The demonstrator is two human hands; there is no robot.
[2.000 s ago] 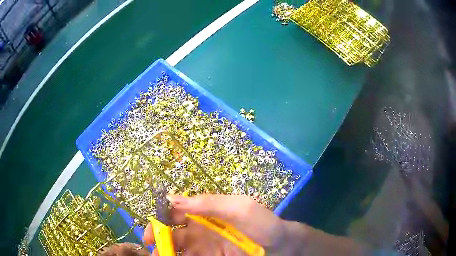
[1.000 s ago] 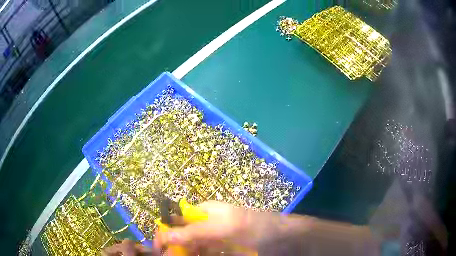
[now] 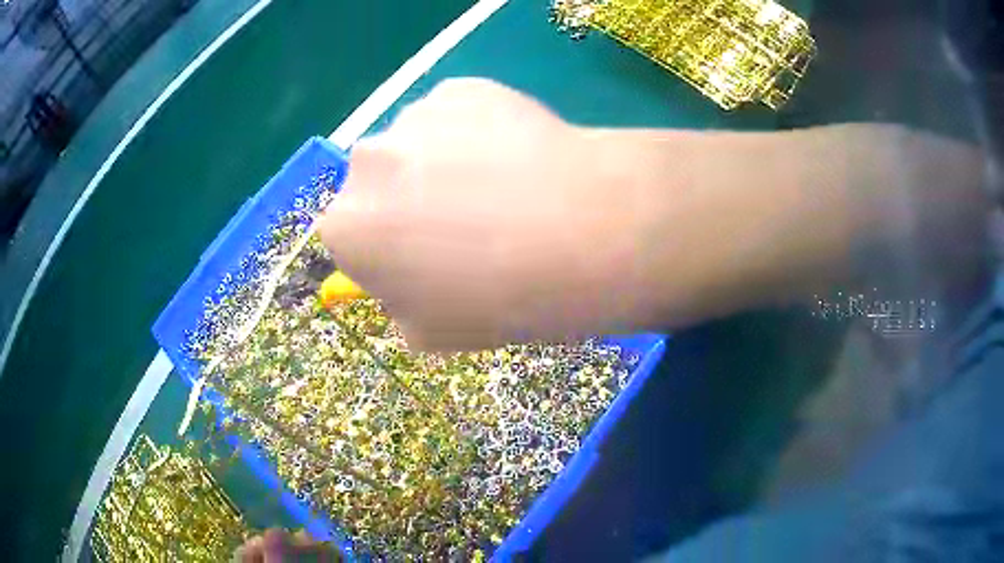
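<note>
My right hand (image 3: 440,209) is over the upper part of the blue bin (image 3: 573,467), blurred, closed around the nippers. Only a bit of their orange handle (image 3: 342,288) and a dark blurred jaw area show at its left. The bin holds many small gold and silver parts (image 3: 440,440). A thin gold sprue frame (image 3: 255,311) lies over the bin's left part, blurred and hard to tell from the parts beneath. My left hand (image 3: 288,545) is cut off by the bottom edge, only fingers showing near the frame's lower end; its grip is hidden.
A gold frame stack (image 3: 165,500) lies left of the bin's lower corner. Another gold frame pile (image 3: 716,50) is at the far table edge, with small loose parts (image 3: 573,15) beside it. Silvery contents (image 3: 881,311) show below the table at the right.
My right hand with the nippers has moved up and forward from the bin's near side, its forearm now crossing the bin's far edge. The view has shifted slightly.
</note>
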